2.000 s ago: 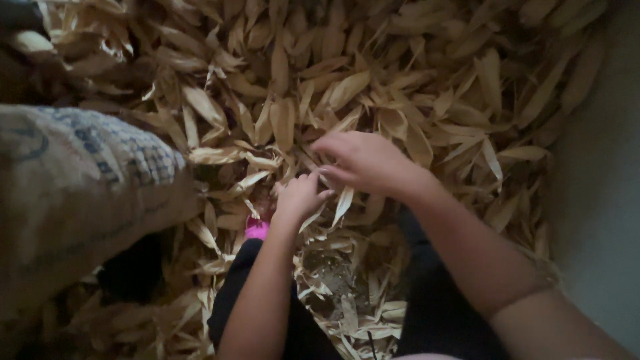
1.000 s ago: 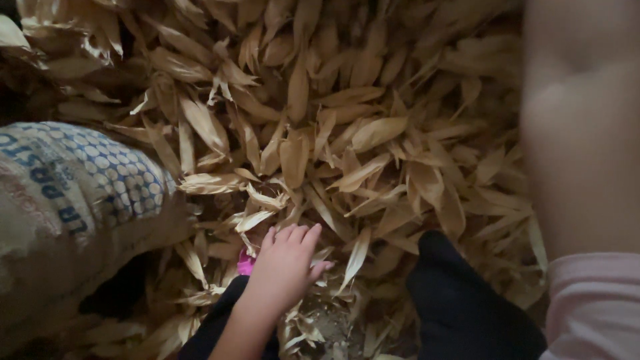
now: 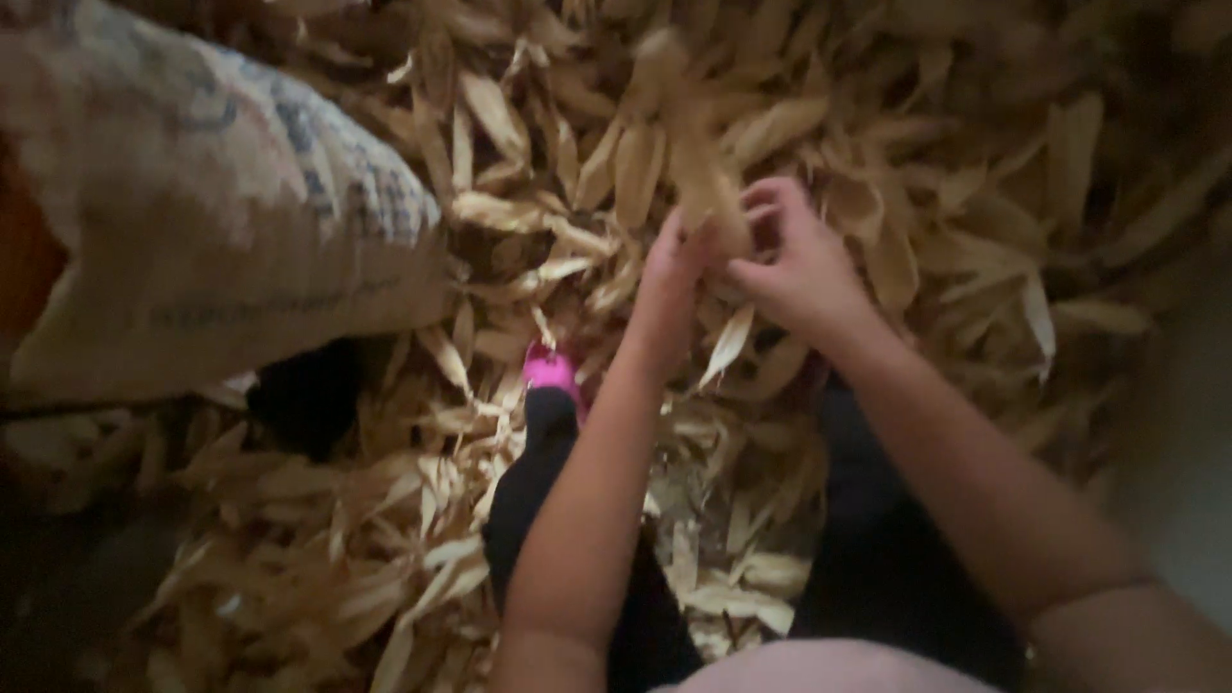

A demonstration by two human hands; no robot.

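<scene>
Both my hands meet at a dried corn husk, probably an ear still in its husk, which is blurred and points away from me. My left hand is closed around its near end. On the right side of that end, my right hand has its fingers curled, with the thumb and fingertips close to or touching the husk; the blur hides whether they grip it. Many dry corn husks lie loosely beneath and around my hands. Whether they hold ears inside cannot be told.
A bulging woven sack with printed writing stands at the left, beside a dark object. Low between my dark-clothed legs, a patch of floor shows among husk scraps. A pink shoe is on my left foot. A pale wall borders the right.
My right hand, out of the husks a second ago with the arm raised at the right, is back beside my left hand. A husk now stands between them. The view has shifted.
</scene>
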